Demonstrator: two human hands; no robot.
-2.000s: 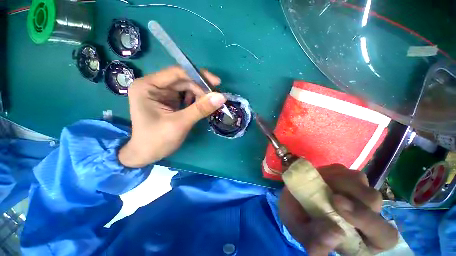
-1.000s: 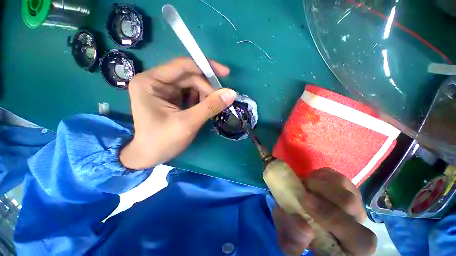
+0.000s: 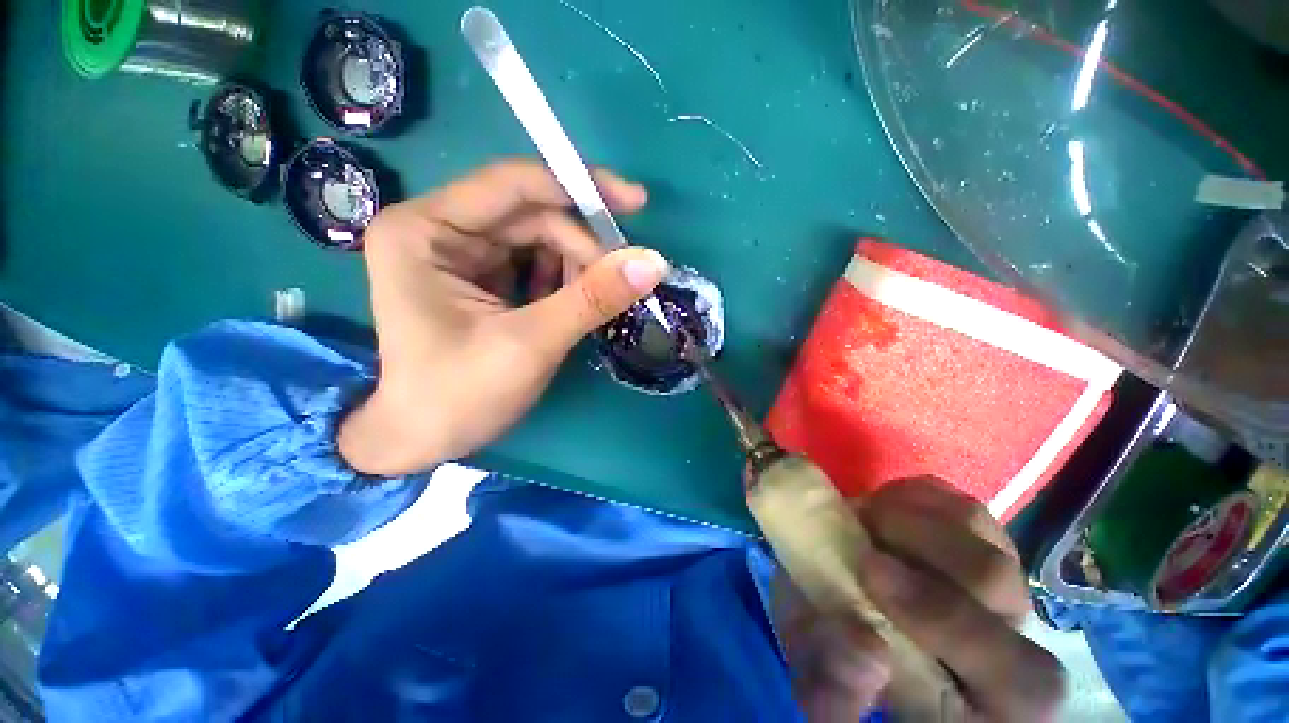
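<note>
My left hand (image 3: 481, 304) is shut on silver tweezers (image 3: 544, 127), whose points reach inside a round black housing (image 3: 653, 346). The housing lies on a ragged whitish pad (image 3: 707, 300) on the green mat. My right hand (image 3: 919, 600) is shut on the cream handle of a soldering iron (image 3: 813, 516). The iron's dark metal tip is at the lower right of the housing's inside; exact contact cannot be told. The left thumb covers the housing's upper left edge.
Three more black housings (image 3: 351, 74) and a green-flanged solder spool (image 3: 177, 38) lie upper left. Solder wire pieces (image 3: 718, 130) lie beyond the tweezers. A red cloth (image 3: 933, 381) lies right of the iron, below a clear plastic hood (image 3: 1018, 156). A metal tray (image 3: 1081, 572) stands far right.
The iron's tip has moved left, from beside the housing into it. The view has shifted a little. The tweezers have stayed in the left hand with their points in the housing.
</note>
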